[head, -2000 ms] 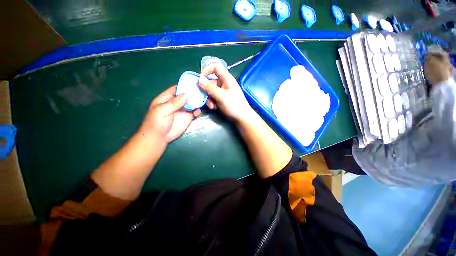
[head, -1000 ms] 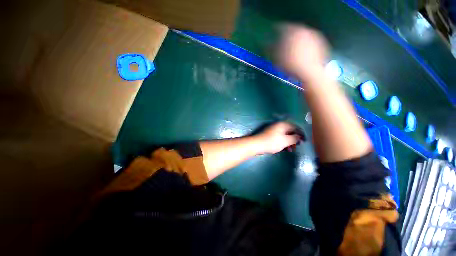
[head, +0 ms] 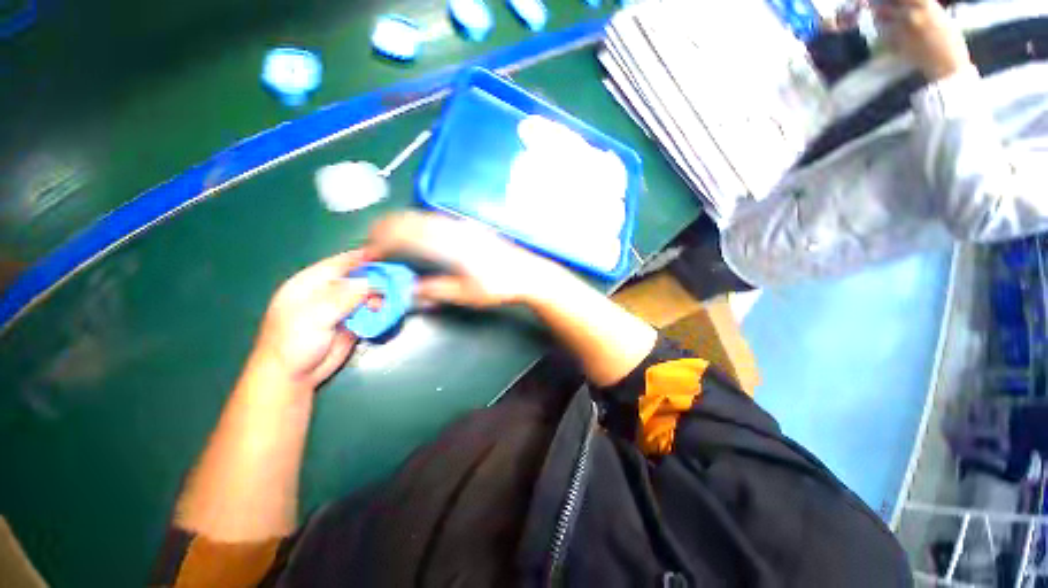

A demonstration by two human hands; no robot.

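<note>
My left hand (head: 308,319) holds a blue plastic housing (head: 394,301) with a central hole, just above the green bench. My right hand (head: 454,262) is blurred, at the right side of the housing; whether it holds anything is not clear. The blue bin (head: 462,151) lies right of and beyond my hands, with a pile of whitish plastic pieces (head: 569,190) in it. A whitish pad (head: 351,185) with a thin rod lies on the bench beyond my hands, the rod pointing toward the bin.
Beyond the blue rail (head: 259,149) stand several blue units (head: 292,74) in a row. Stacked whitish trays (head: 718,86) are at the upper right, beside a person in a light sleeve (head: 977,149). A cardboard carton (head: 678,327) is below the bench edge. The floor (head: 856,356) is blue.
My left hand now holds a housing with a visible hole. My right hand has come back from over the rail to beside it. The view has swung back to the right, showing the bin fully.
</note>
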